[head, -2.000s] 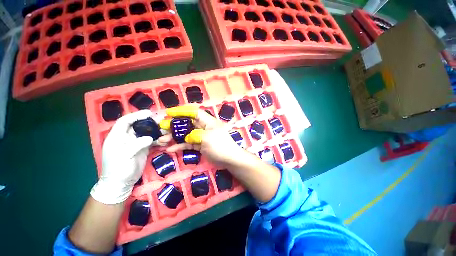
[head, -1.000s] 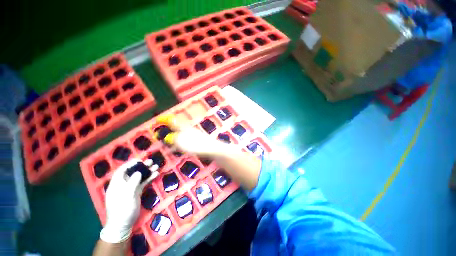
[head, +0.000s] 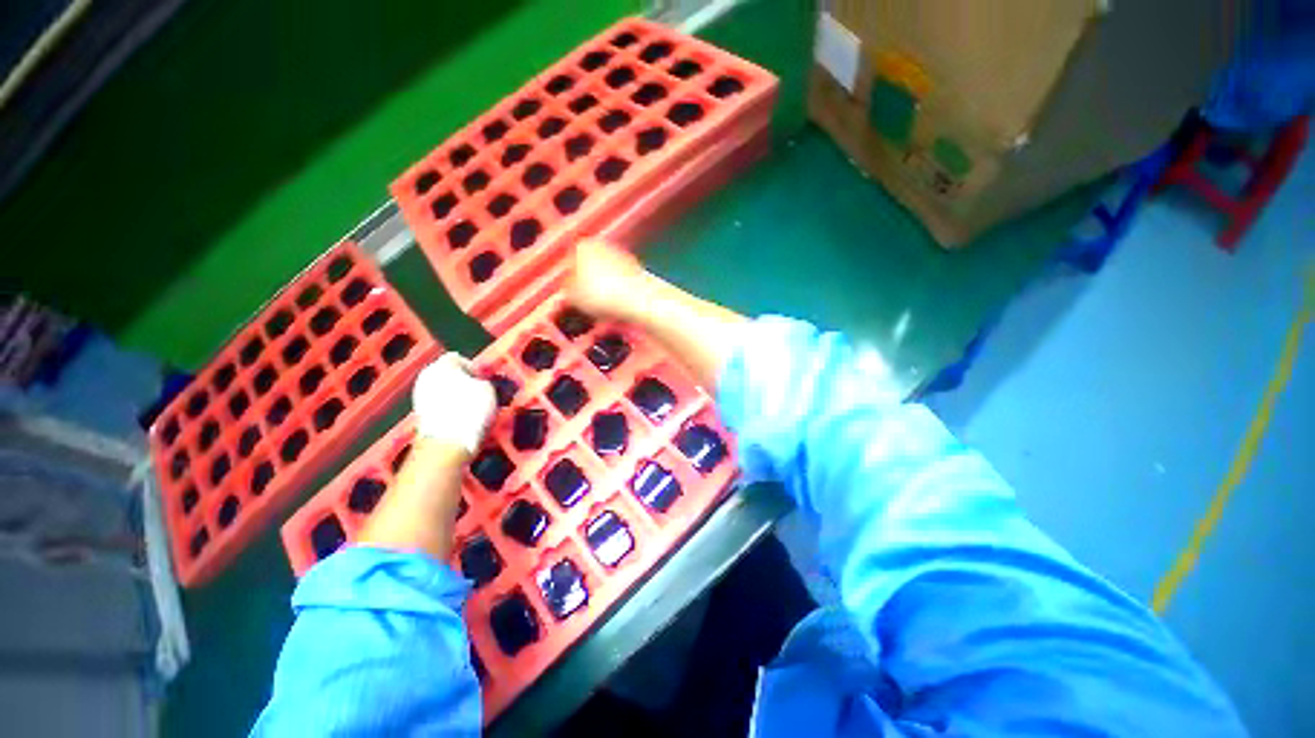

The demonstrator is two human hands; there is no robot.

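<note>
The pink-red working foam tray lies nearest me at a slant, with black watch bodies in its pockets, several showing white light streaks. My left hand, in a white glove, is over the tray's far left part; its fingers are bunched and blurred, and I cannot tell whether it holds a watch body. My right hand is at the tray's far right corner, blurred; its fingertips and anything in them cannot be made out.
A filled tray lies at the left. Stacked trays stand beyond the working tray. A brown cardboard box is at the upper right. A red object stands on the blue floor at right, near a yellow line.
My view has turned, so the trays appear more slanted. My right hand has moved from over the pockets to the far right corner. My left hand has moved to the far side.
</note>
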